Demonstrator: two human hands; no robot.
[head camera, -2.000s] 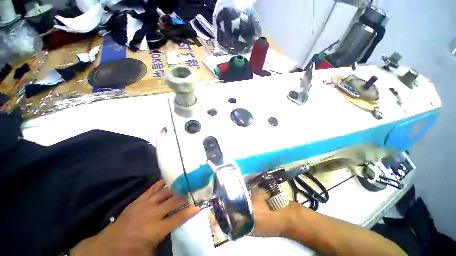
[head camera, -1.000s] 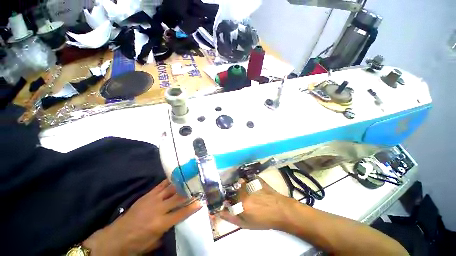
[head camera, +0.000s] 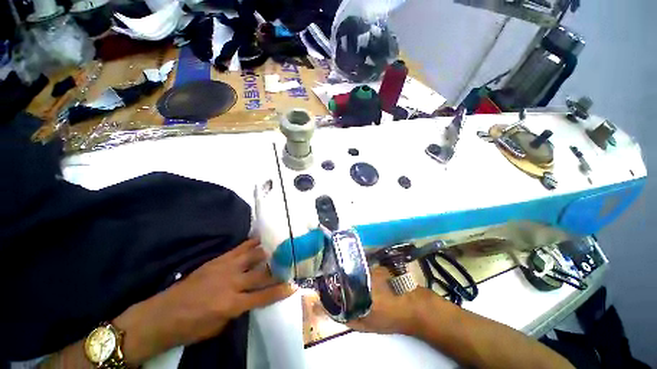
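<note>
A large black fabric panel (head camera: 122, 238) lies left of the sewing machine head (head camera: 447, 194), with a white fabric layer (head camera: 279, 335) below the needle end. My left hand (head camera: 212, 295) lies on the black fabric, fingers pointing at the needle area, fingertips partly behind the machine's front end. My right hand (head camera: 389, 303) is under the machine arm beside the needle area; its fingers are hidden behind the shiny metal guard (head camera: 348, 275). The needle and presser foot are hidden. The needle plate (head camera: 324, 322) shows in part below the guard.
Black-handled scissors (head camera: 450, 277) lie under the machine arm. A round dish of tools (head camera: 544, 268) sits at the bed's right end. Thread cones (head camera: 392, 85) stand behind the machine. Cardboard (head camera: 252, 94) behind holds fabric offcuts and a dark disc (head camera: 197, 99).
The camera view has shifted. My right hand has gone further behind the metal guard than one second ago. My left hand stays on the fabric, with more of the wrist and watch showing.
</note>
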